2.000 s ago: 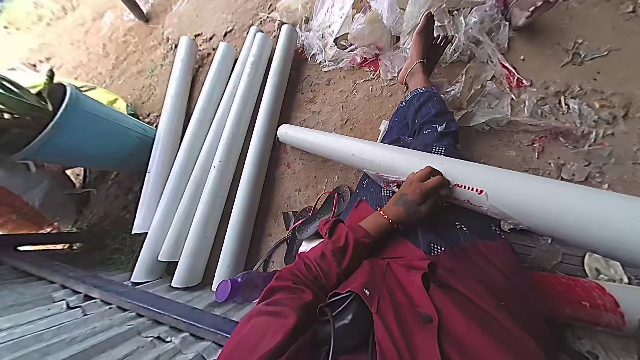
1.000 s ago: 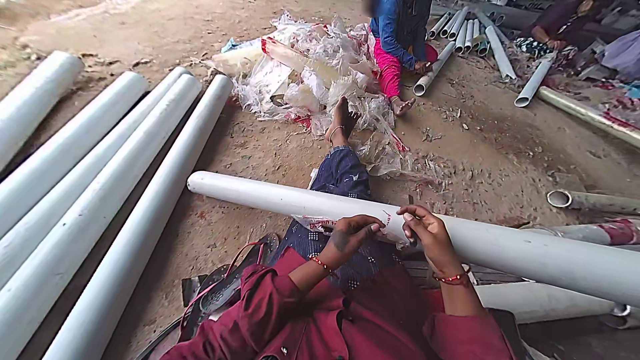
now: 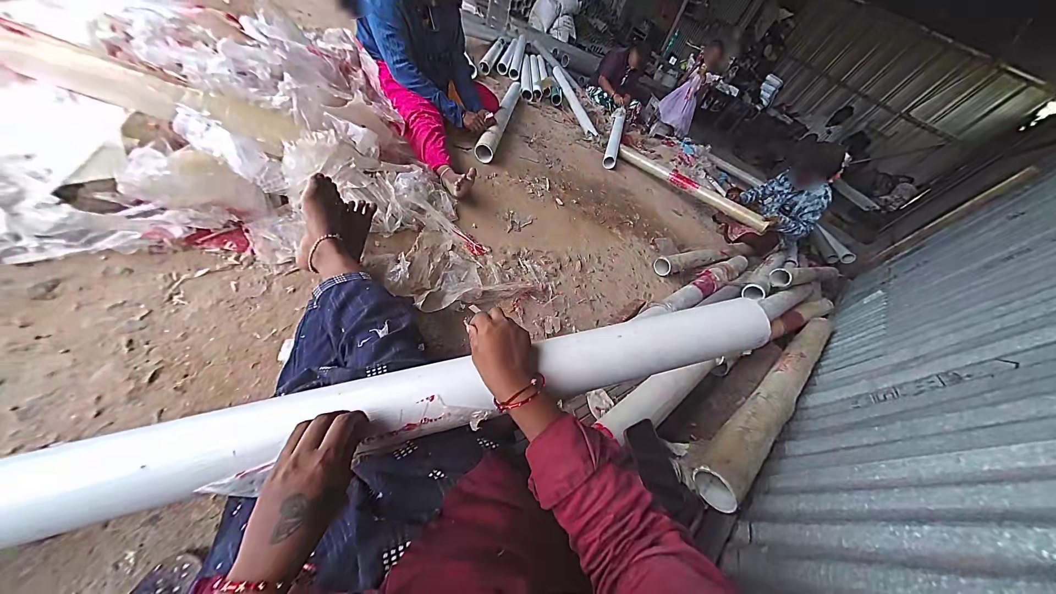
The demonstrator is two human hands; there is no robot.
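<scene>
A long white plastic pipe (image 3: 627, 351) lies across my lap, its right end over a pile of other pipes. Torn plastic film (image 3: 412, 421) with red print clings to its near side. My left hand (image 3: 318, 458) rests against the near side of the pipe beside this film, fingers curled; whether it grips the film is hidden. Over the pipe, right of the middle, reaches my right hand (image 3: 501, 351), its fingers closed around a small, thin tool (image 3: 472, 310) of which only a pale tip shows.
Crumpled plastic film (image 3: 313, 115) heaps beyond my bare foot. Used pipes (image 3: 763, 412) are piled at right beside a corrugated metal wall (image 3: 916, 412). A person in blue and pink (image 3: 412, 82) sits ahead holding a pipe; other people sit farther back among pipes.
The view has swung right, bringing the metal wall in. Both hands were near each other at the printed film; now the right hand reaches over the pipe and the left lies farther left.
</scene>
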